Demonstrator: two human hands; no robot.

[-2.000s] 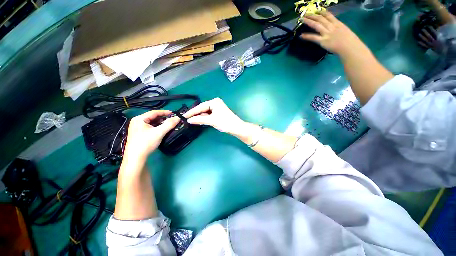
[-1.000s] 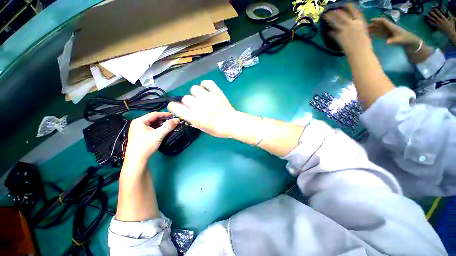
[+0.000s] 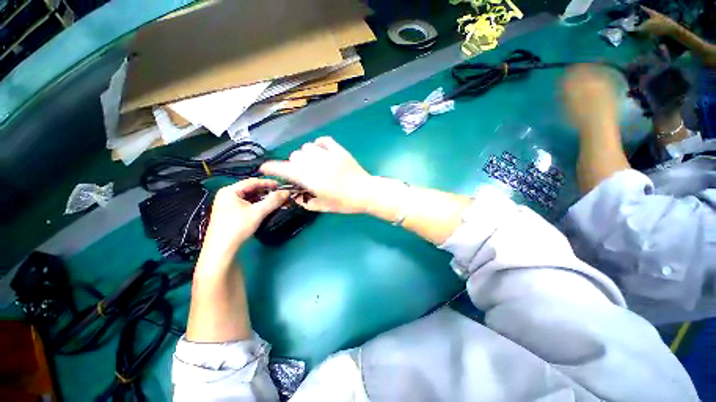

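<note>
A black housing [image 3: 284,225] lies on the green mat, mostly covered by my hands. My left hand [image 3: 235,213] pinches something small at its upper edge, with thumb and fingertips close together. My right hand [image 3: 330,179] is bent over the same spot, its fingertips touching or nearly touching my left fingertips. What lies between the fingers is too small to tell. A second black ribbed housing [image 3: 174,220] with thin white wires lies left of my left hand. A looped black cord [image 3: 208,167] with a yellow tie lies behind both.
Cardboard sheets [image 3: 243,55] lie at the back. More looped cords [image 3: 129,322] lie at the left, near an orange-brown box [image 3: 22,365]. At right, a neighbouring worker's sleeve [image 3: 640,224] is beside small dark parts [image 3: 522,179] on clear film. A bagged plug [image 3: 422,111] lies behind.
My right hand has turned and now bends over the housing with its back upward. The neighbour's dark unit and its cord have moved right. The view has shifted slightly.
</note>
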